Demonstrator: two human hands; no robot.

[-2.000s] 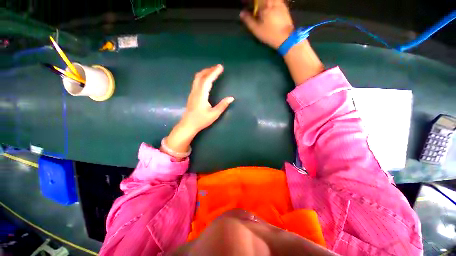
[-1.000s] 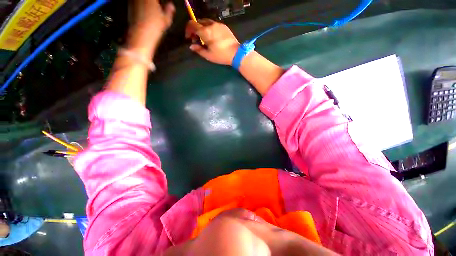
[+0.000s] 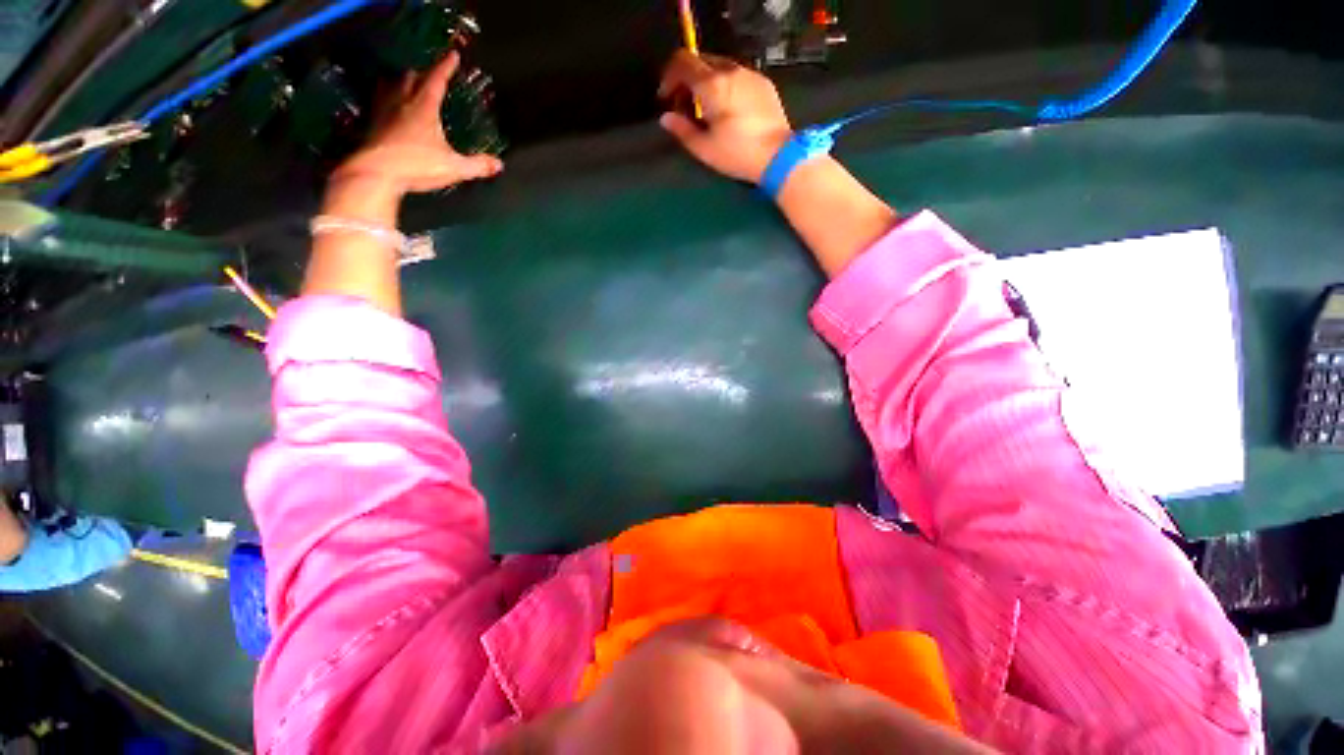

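Observation:
My left hand (image 3: pixel 406 145) is over the dark strip at the far left, fingers and thumb spread, beside dark green boards (image 3: pixel 475 111). Nothing shows held in it. My right hand (image 3: pixel 725 118) is curled around a slim yellow pencil-like tool (image 3: pixel 688 33), whose upper end points to the far side. A populated circuit board (image 3: pixel 789 30) lies beyond my right hand, cut off by the top edge. A blue wrist strap (image 3: pixel 796 159) is on my right wrist.
White paper (image 3: pixel 1142 354) with a dark pen (image 3: pixel 1020 313) lies beside my right sleeve. A calculator (image 3: pixel 1325 387) is at the right edge. Pens (image 3: pixel 251 294) stick out behind my left sleeve. A blue cord (image 3: pixel 1128 67) curls at far right. Another person's blue sleeve or shoe (image 3: pixel 67 555) shows at left.
My left hand has moved from above the mat to the dark strip, now with fingers spread. My right hand still holds the yellow tool. The view has shifted, showing more of the far left.

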